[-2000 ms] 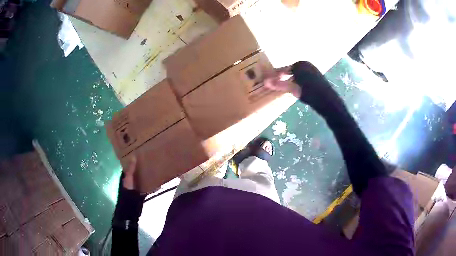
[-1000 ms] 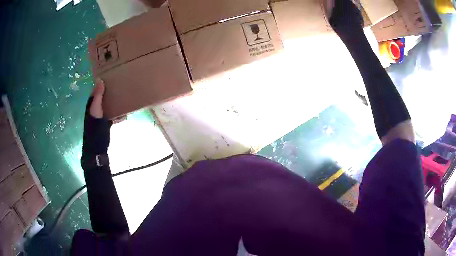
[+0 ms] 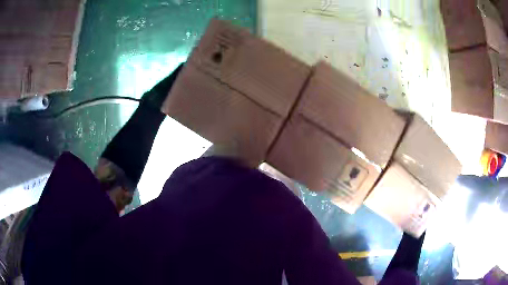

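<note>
Three brown cartons in a row slant across the middle: a left carton, a middle carton and a right carton. They are pressed end to end, with dark seams between them and printed fragile marks. The row is held up in front of my purple top. My left black sleeve reaches the row's left end, where the hand itself is hidden behind the carton. My right black sleeve reaches the lower right end; that hand is mostly hidden and blurred in glare.
The pale worktable lies beyond the row. More cartons stand at the right, with an orange-red and blue object below them. A carton stack is at the upper left. A cable crosses the green floor.
The view has turned. The row has come off the table area towards my body and now slants down to the right. My right arm has moved from far out to low right.
</note>
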